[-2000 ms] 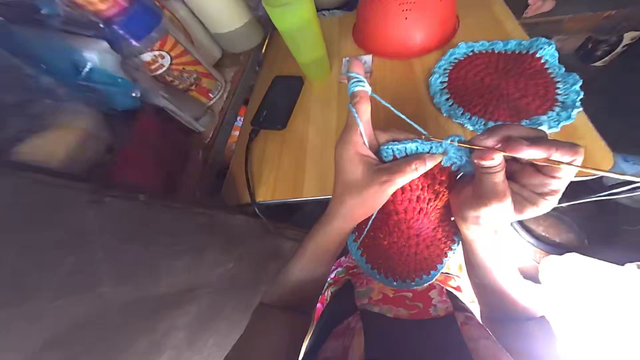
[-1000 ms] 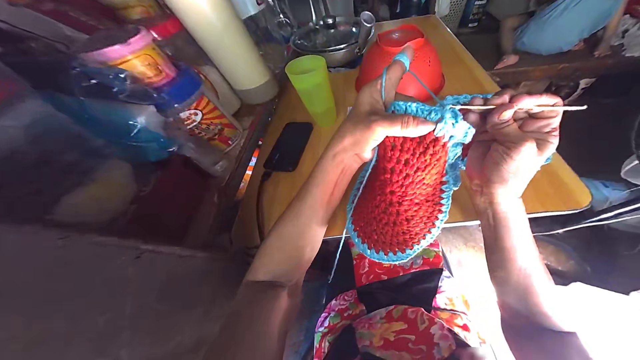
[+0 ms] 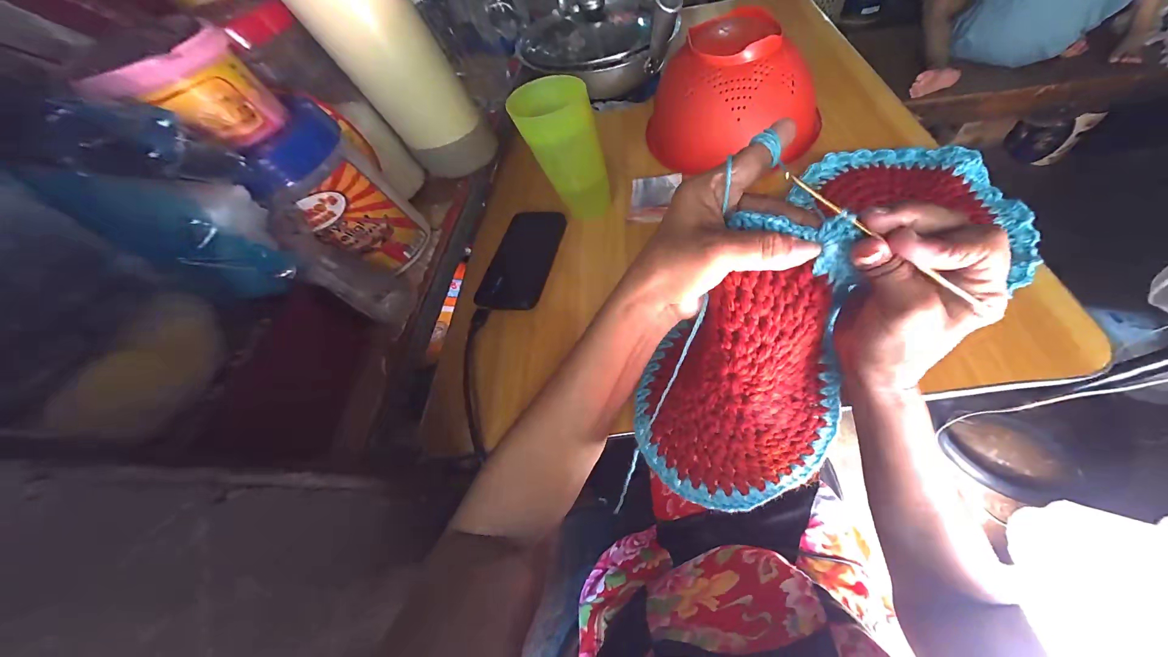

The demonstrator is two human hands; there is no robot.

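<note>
My left hand (image 3: 721,237) pinches the top edge of a red crocheted piece with a blue border (image 3: 757,383), which hangs below it. Blue yarn (image 3: 766,144) wraps my raised left index finger, and a strand trails down beside the piece. In my right hand (image 3: 931,283) is a thin golden crochet hook (image 3: 926,269), its tip pointing up and left above the border, close to the yarn. The fingers of both hands nearly meet at the blue edge. A second red crocheted piece with a ruffled blue border (image 3: 894,187) lies on the table behind my right hand.
On the wooden table (image 3: 575,365) are a black phone (image 3: 521,260) with a cable, a green plastic cup (image 3: 564,146) and an upturned red colander (image 3: 735,91). A lidded pot (image 3: 593,55) stands behind. Jars and bottles crowd the left. Another person's bare foot (image 3: 935,82) shows at upper right.
The crochet hook has swung from roughly level, pointing right, to a slant with its tip at upper left. My right hand has moved in toward the left, and the second crocheted piece shows again.
</note>
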